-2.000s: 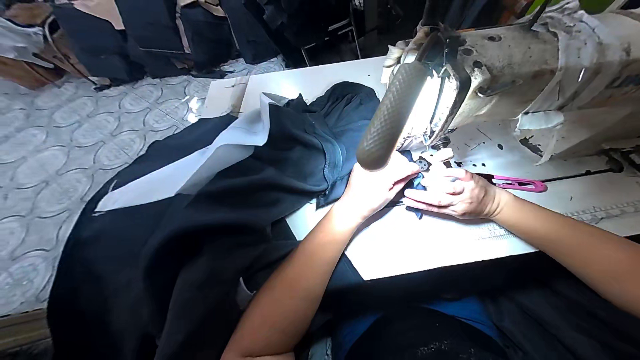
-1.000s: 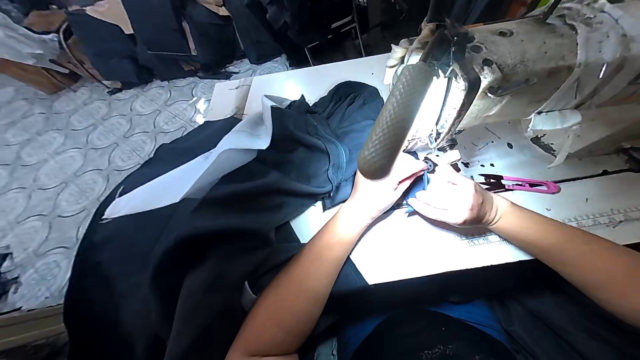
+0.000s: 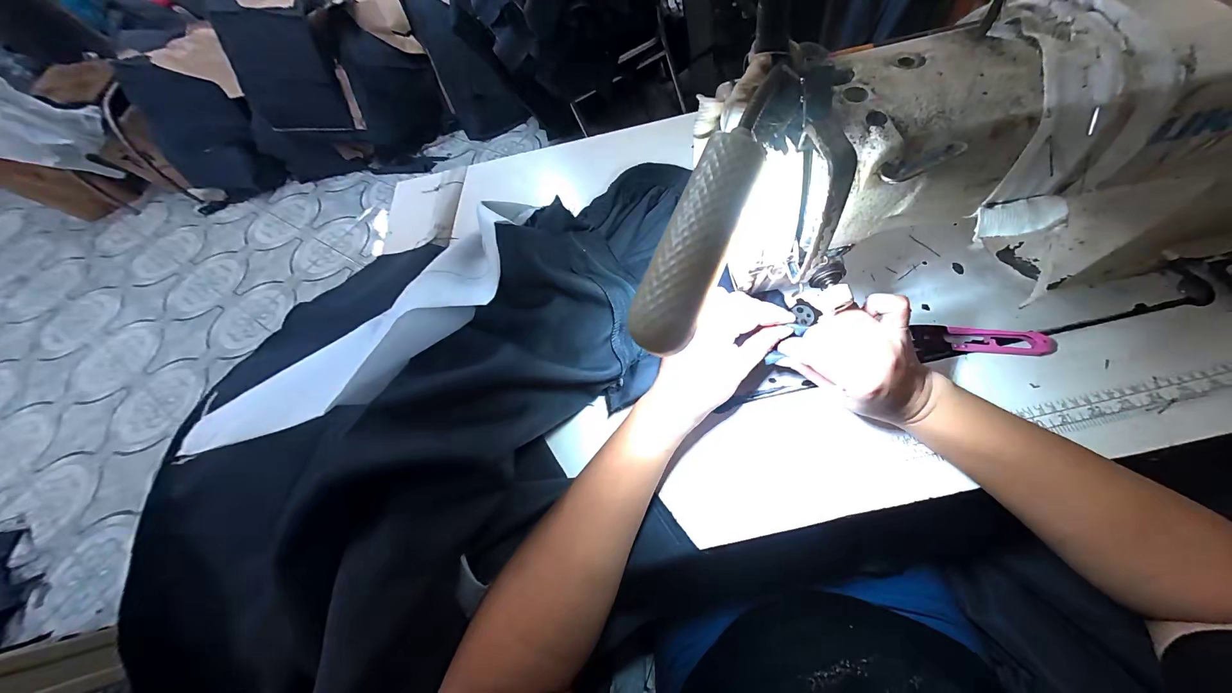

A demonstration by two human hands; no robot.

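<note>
Both my hands meet beside the needle area of a worn industrial sewing machine (image 3: 972, 125). My left hand (image 3: 717, 351) pinches the edge of dark fabric (image 3: 568, 289) between thumb and fingers. My right hand (image 3: 857, 356) has its fingers curled on the same small piece of cloth, close to the presser foot. A small dark round part with holes (image 3: 805, 313) shows between my fingertips. The garment spreads left over the table and down its front edge, with a white strip of cloth (image 3: 356, 356) on it. The needle itself is lost in the glare.
A textured grey lamp tube (image 3: 693, 241) hangs over my left hand. Pink-handled thread snips (image 3: 1001, 341) lie right of my right hand. A printed ruler scale (image 3: 1126, 397) runs along the white table (image 3: 799, 491). Dark cloth pieces (image 3: 289, 87) stand beyond the patterned floor.
My right hand's fingers have curled in more tightly than two seconds ago. Both hands stay at the same spot by the machine's needle area.
</note>
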